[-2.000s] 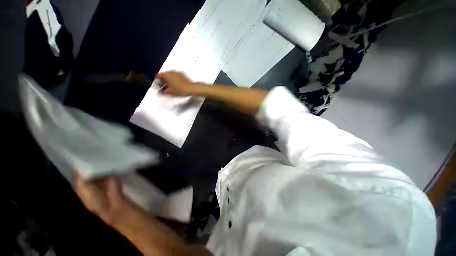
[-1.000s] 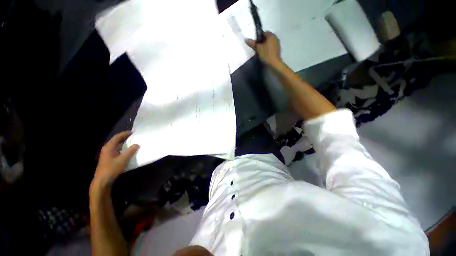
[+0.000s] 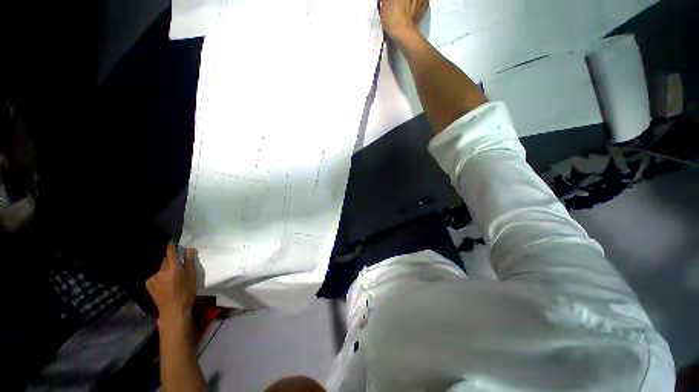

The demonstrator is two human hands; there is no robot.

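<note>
A large white sheet (image 3: 268,153) with faint dotted and thin lines stretches from the top of the picture towards me, its near end hanging over the table's near edge. My left hand (image 3: 175,283) grips its near left corner between thumb and fingers. My right hand (image 3: 404,15) is at the sheet's right edge, partly cut off by the top of the picture. Its fingertips are hidden, and I cannot tell whether it holds the sheet or the shears. A dark strip shows along the sheet's right edge.
More white sheets (image 3: 552,92) lie to the right on the dark table (image 3: 398,176). A curled white piece (image 3: 622,88) and a small tan block (image 3: 668,95) are at the far right. Scraps (image 3: 586,172) line the near edge. Checked cloth (image 3: 84,295) is at the lower left.
The white sheet has come nearer and lies straighter, its near end lower. My left hand moved down with its corner. My right hand moved up to the sheet's edge; the shears no longer show clearly.
</note>
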